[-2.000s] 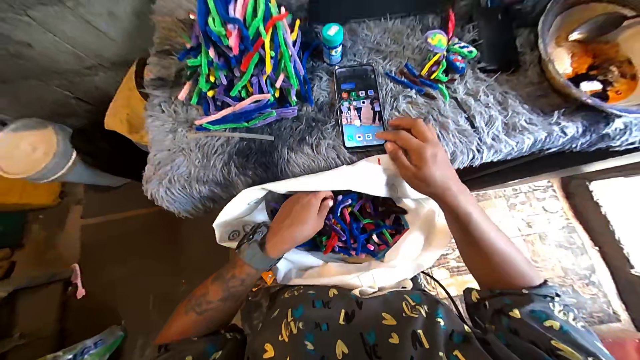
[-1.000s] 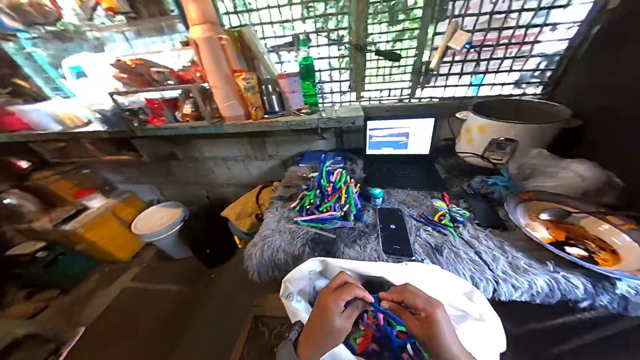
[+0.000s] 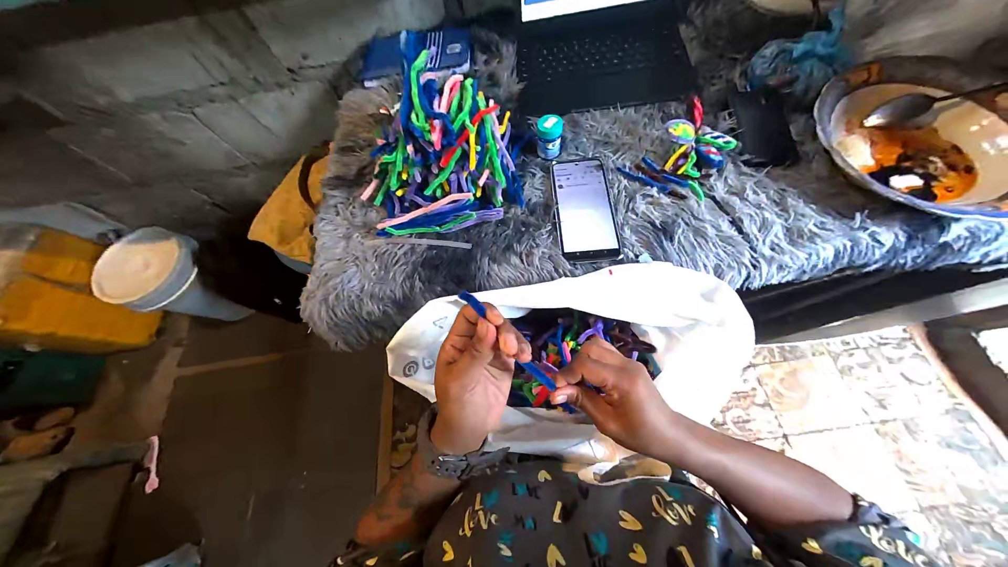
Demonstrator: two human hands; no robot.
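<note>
A blue fuzzy strip, like a pipe cleaner [image 3: 539, 373], is stretched between my hands above an open white bag [image 3: 693, 315]. My left hand [image 3: 482, 362], with a dark watch on its wrist, grips the strip's upper part. The fingertips of my right hand [image 3: 610, 386] pinch its lower end. Inside the bag lie many mixed-colour fuzzy strips [image 3: 567, 346], partly hidden by my hands. A large pile of similar strips [image 3: 449, 150] rests on the grey furry cover [image 3: 661, 228]. Farther right is a smaller bunch of colourful strips [image 3: 693, 157].
Beyond the bag lie a smartphone [image 3: 587, 209] and a small teal-lidded jar [image 3: 550, 135], with a laptop [image 3: 602, 59] behind them. A bowl of food with a spoon [image 3: 835, 146] stands at the right. A lidded bucket [image 3: 146, 272] is on the left.
Two seconds ago my left hand was inside the bag and my right hand was at the phone; both now hold a blue strip above the bag. The view swung up, then down again.
</note>
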